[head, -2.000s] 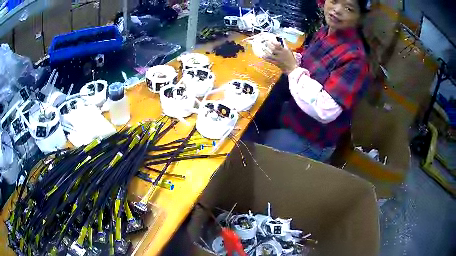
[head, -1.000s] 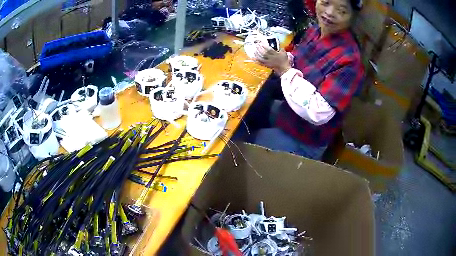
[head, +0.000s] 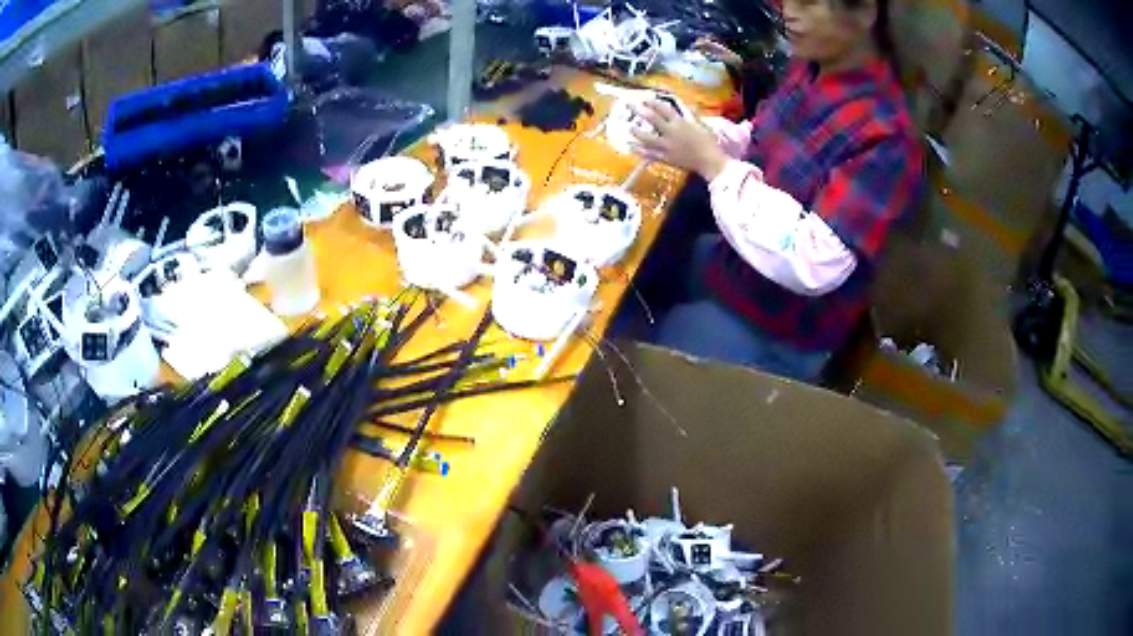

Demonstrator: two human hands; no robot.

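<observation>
Neither of my hands is in the picture. Nearest in front of me, a pile of camera modules with black cables and yellow tape point(head: 236, 472) covers the near left of the orange-yellow bench point(head: 460, 460). Several white camera housings stand beyond it, open side up; the nearest housing point(head: 542, 293) has thin wires trailing over the bench edge. A large brown carton point(head: 770, 460) at the right holds white camera units point(head: 696, 547). The red air blow gun point(head: 605, 600) shows at the carton's near left, partly cut off by the lower edge.
Across the bench, a person in a plaid top point(head: 826, 186) handles a white housing point(head: 631, 127). A translucent bottle point(head: 290, 271) stands beside a white stack point(head: 221, 326). More white units crowd the left. A blue bin point(head: 196, 114) and a metal post point(head: 461, 60) are behind.
The view has shifted slightly. The other person has turned their head down toward the bench, and their other hand now shows near the far units. My hands stay out of view.
</observation>
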